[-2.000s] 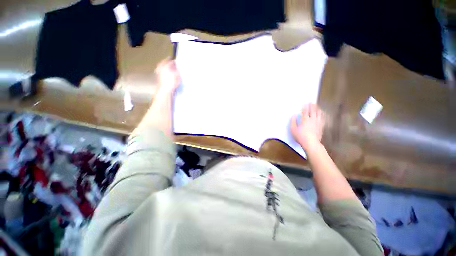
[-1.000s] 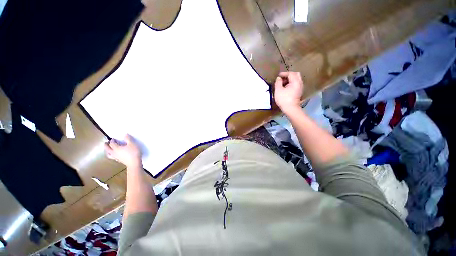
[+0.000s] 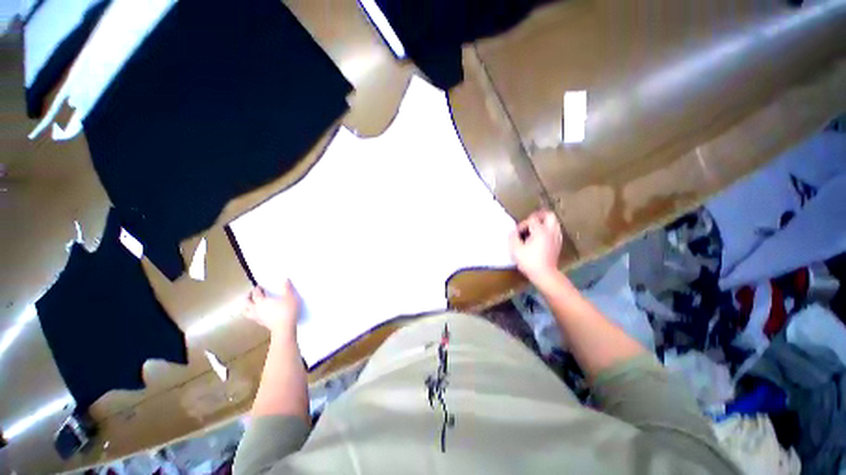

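A large white pattern sheet shaped like a garment panel lies on dark plies that show as a thin dark rim. It lies near the table's front edge, with curved notches at its far and near sides. My left hand is at its left edge, thumb on the white surface and fingers at the rim. My right hand is at its right corner with curled fingers at the edge. Whether the fingers pinch the plies cannot be told clearly.
Dark panel stacks lie beyond the sheet, at the far middle and at the left. A white ticket lies at the right. A small dark block is at the left edge. Fabric scraps are heaped below the table.
The camera view has turned, so the sheet appears tilted. My right hand has gone from lying flat on the sheet to its right corner. My left hand is at the left edge, lower along it.
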